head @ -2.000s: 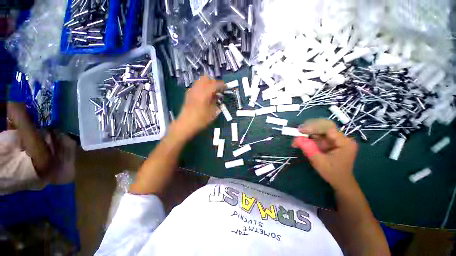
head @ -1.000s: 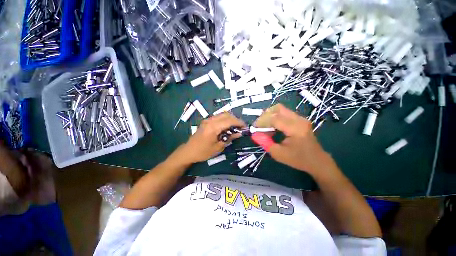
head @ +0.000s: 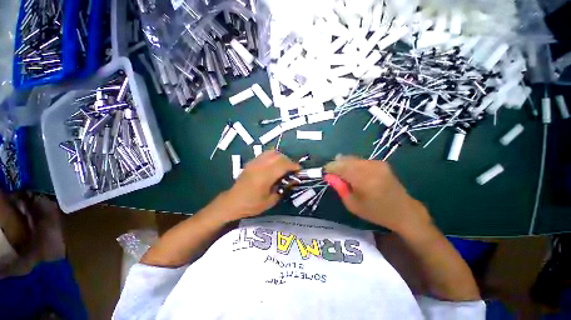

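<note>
My left hand (head: 268, 180) is closed around several dark-ended, silvery pieces at the front of the green tabletop. My right hand (head: 360, 182), with a pink-red cover on one digit, meets it from the right. Between the fingertips is a short silvery piece (head: 311, 173), partly hidden, its right end at my right fingers. Thin stemmed inserts (head: 311, 204) and a white sleeve (head: 303, 198) lie just below the hands. Loose white sleeves (head: 309, 135) lie beyond them.
A translucent bin (head: 55, 164) of silvery pieces stands at left, blue bins (head: 72, 47) behind it. A clear bag of metal tubes (head: 206, 53), a white sleeve heap (head: 332, 53) and a tangled stemmed pile (head: 426, 94) lie behind. Another person's arm shows at far left.
My hands have come together from apart. The right hand's white sleeve, seen earlier, is no longer clearly visible; a silvery piece shows between the fingertips. The view has shifted right.
</note>
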